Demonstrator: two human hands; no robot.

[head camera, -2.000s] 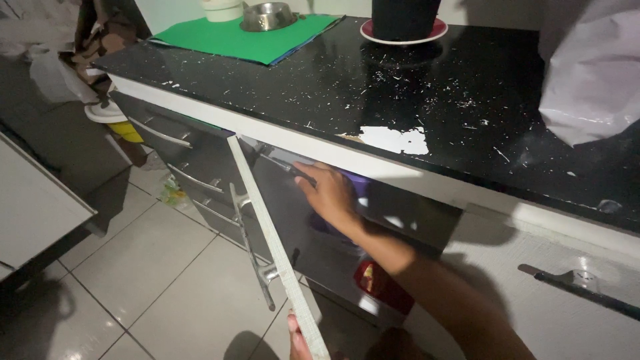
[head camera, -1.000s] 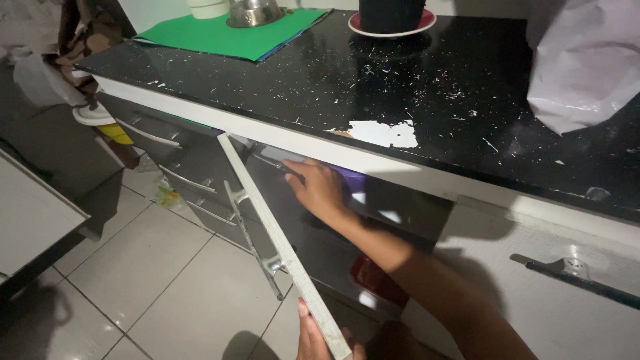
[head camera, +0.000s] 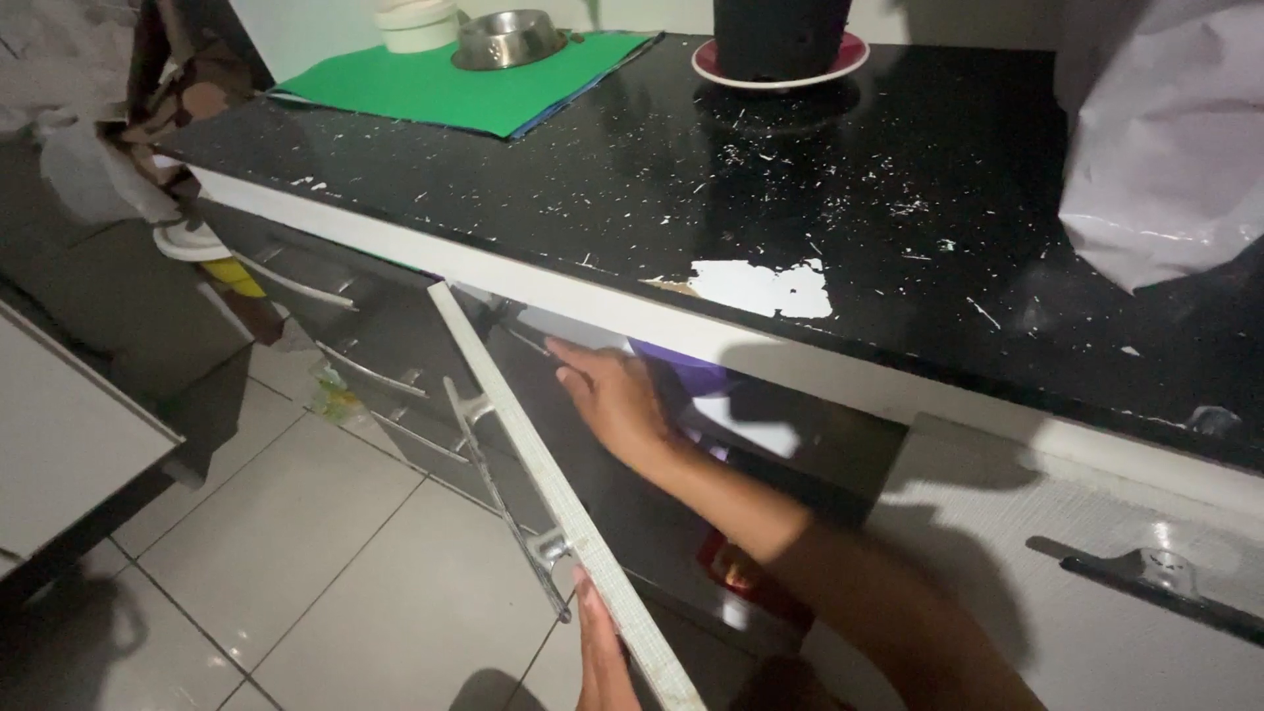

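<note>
A cabinet door [head camera: 553,474] stands open, its pale narrow edge facing me and its metal bar handle [head camera: 504,504] on the left. My left hand [head camera: 602,642] grips the door's lower edge, fingers on the handle side, just below the handle's lower mount. Inside the opening, my right hand [head camera: 622,405] is near the top of the door. At its fingertips is a thin, dark elongated piece [head camera: 523,331], close to the hinge area; whether the fingers hold it is unclear. A purple item [head camera: 681,367] shows behind the right hand, and a red item [head camera: 741,573] lies lower, partly behind the forearm.
The worn black countertop [head camera: 592,207] overhangs the cabinet. It bears a green mat [head camera: 474,89], a metal bowl [head camera: 509,39], a dark pot [head camera: 780,39] on a saucer and a pale plastic bag [head camera: 1165,168]. Drawers [head camera: 296,286] stand left; another cabinet front [head camera: 987,553] is at right.
My right hand's fingers look more extended than two seconds ago, when they curled around a dark elongated piece. My left hand stays at the door's lower edge, with more of it in view than at first.
</note>
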